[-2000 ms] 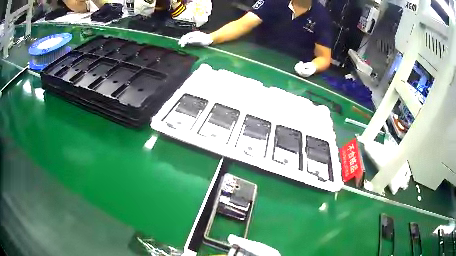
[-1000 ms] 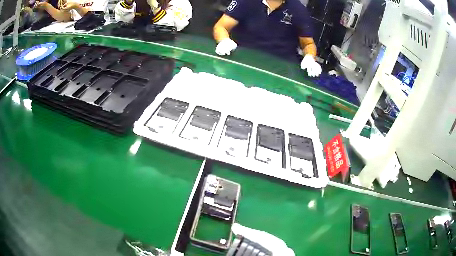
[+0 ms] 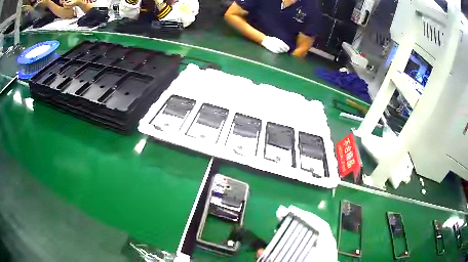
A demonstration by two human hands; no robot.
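Observation:
My right hand [image 3: 322, 225], in a white glove, is cut off by the bottom edge and grips a stack of thin metallic-edged phone frames [image 3: 293, 239]. A single phone middle frame [image 3: 224, 212] lies left of it, beside a pale and dark guide rail [image 3: 199, 210], with silver and black parts at its far end. A blurred dark shape and a small skin-toned tip show between this frame and the stack; I cannot tell what they are. My left hand is not clearly visible. More phone frames [image 3: 350, 225] lie in a spaced row on the green surface at right.
A white blister tray [image 3: 241, 84] holds dark phone parts. Stacked black trays [image 3: 123, 120] and a blue reel [image 3: 37, 60] are at left. A red sign [image 3: 347, 156] and white machine stand [image 3: 395, 128] are at right. A person [image 3: 272, 23] sits opposite. Crinkled film [image 3: 151, 253] lies near.
My right hand and the stack have come further into view, up and to the right. The row of frames at right has shifted left relative to the tray. The person opposite has brought their hands together.

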